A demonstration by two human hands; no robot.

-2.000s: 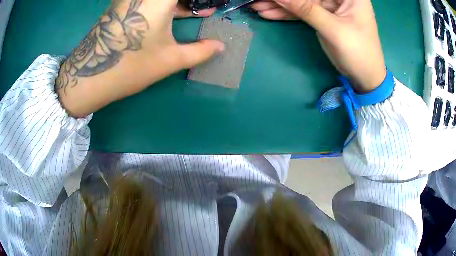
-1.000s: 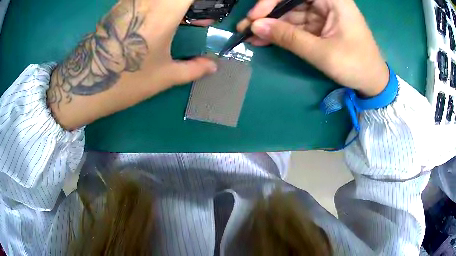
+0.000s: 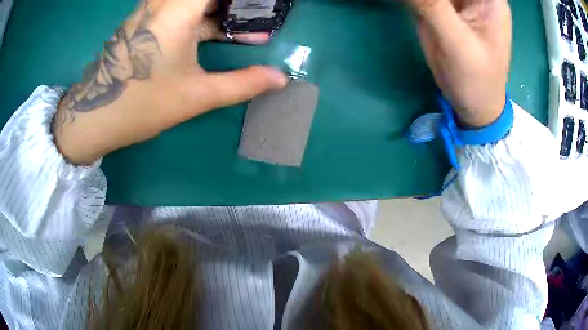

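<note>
My left hand (image 3: 161, 77), tattooed, holds a black device housing (image 3: 254, 18) with a silvery centre at the top edge. The housing is partly cut off by the picture's edge. The left thumb lies over the upper left corner of a grey-brown adhesive-backed sheet (image 3: 281, 126) on the mat. A shiny clear strip (image 3: 298, 58) shows at the sheet's upper end. My right hand (image 3: 467, 51) is at the upper right, away from the sheet. Its fingertips are cut off and blurred, so whether it holds the tweezers is hidden.
The green mat (image 3: 374, 142) has its near edge in front of my body. A white tray (image 3: 553, 84) with rows of black parts stands along the right edge. A blue wrist strap (image 3: 480, 132) with a cord is on my right wrist.
My right hand has moved up and right, away from the sheet, and the tweezers have gone out of view. The left hand has shifted left with the housing. The sheet was lowered on the mat earlier.
</note>
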